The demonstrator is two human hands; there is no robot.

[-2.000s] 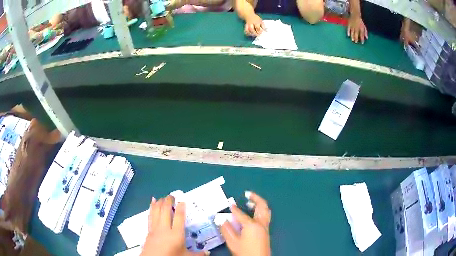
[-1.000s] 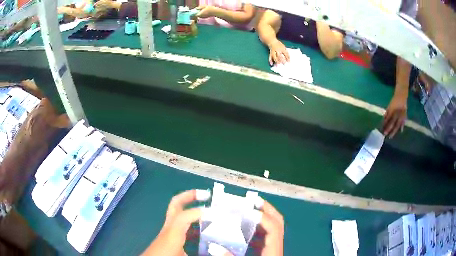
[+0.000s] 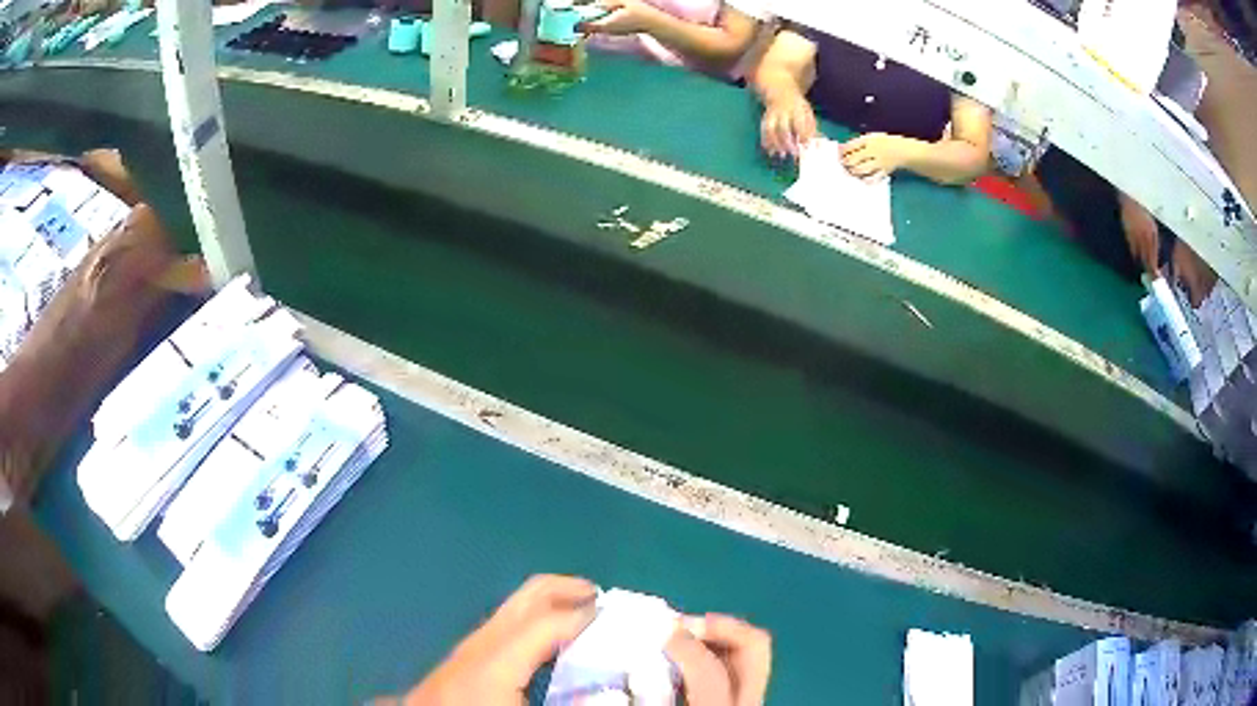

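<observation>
My left hand [image 3: 517, 641] and my right hand [image 3: 727, 662] are at the bottom middle, both on a white and light-blue carton [image 3: 614, 655]. The carton's end faces up between my fingers, and its lower part is cut off by the picture's edge. Its end flaps are blurred and partly covered by my fingers. Two slanted, fanned stacks of flat carton blanks lie at the left of the bench, one behind [image 3: 193, 393] and one in front [image 3: 283, 490].
A folded white paper [image 3: 939, 669] lies right of my hands, beside rows of cartons [image 3: 1123, 676]. A brown box of cartons [image 3: 83, 324] stands far left. The pale rail [image 3: 648, 483] borders the green conveyor [image 3: 552, 338]. Workers sit opposite; a white post [image 3: 207, 152] rises at left.
The flat carton under my hands is now held upright as a box, its end closed over more. The carton on the conveyor was taken by a hand opposite. The view has swung.
</observation>
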